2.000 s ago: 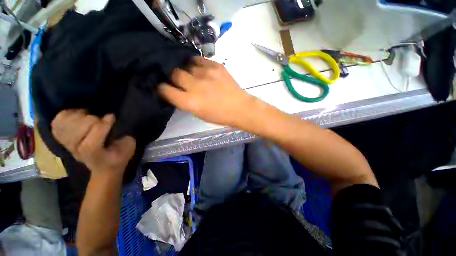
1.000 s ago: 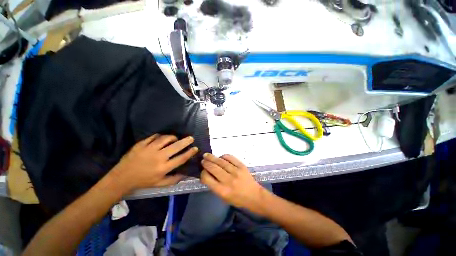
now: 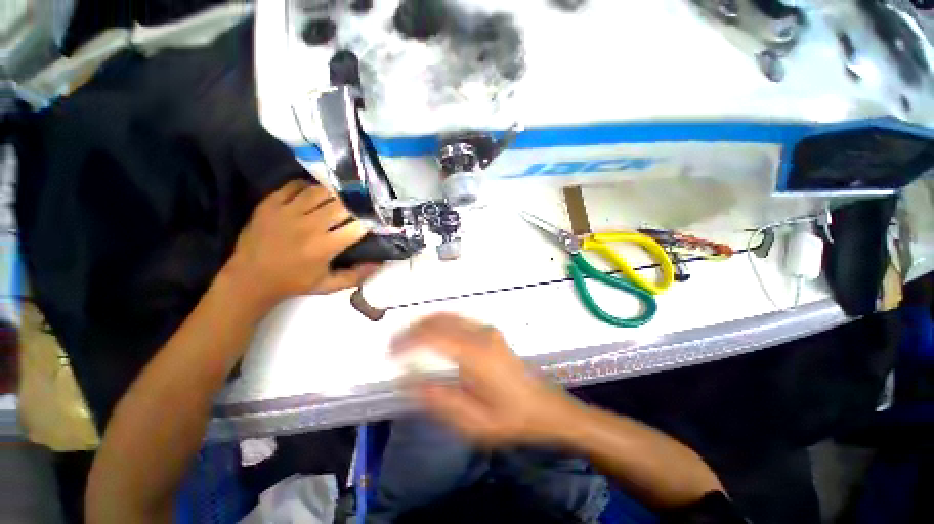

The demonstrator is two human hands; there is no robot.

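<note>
The black garment covers the left of the white table, and one bunched edge reaches the presser foot. My left hand holds that bunched edge just left of the presser foot, with the cloth end showing past the fingers. My right hand is blurred over the table's front part, away from the cloth; no held thing shows in it, and its fingers are not clear. The white sewing machine head with a blue stripe stands behind.
Scissors with yellow and green handles lie right of the needle. A red-orange slim tool lies behind them, near a brown tab. A small dark oval piece is on the table. A blue crate is below.
The cloth has moved left and is bunched at the presser foot instead of lying flat along the table. My left hand moved up to it. My right hand left the cloth. The dark oval piece is uncovered.
</note>
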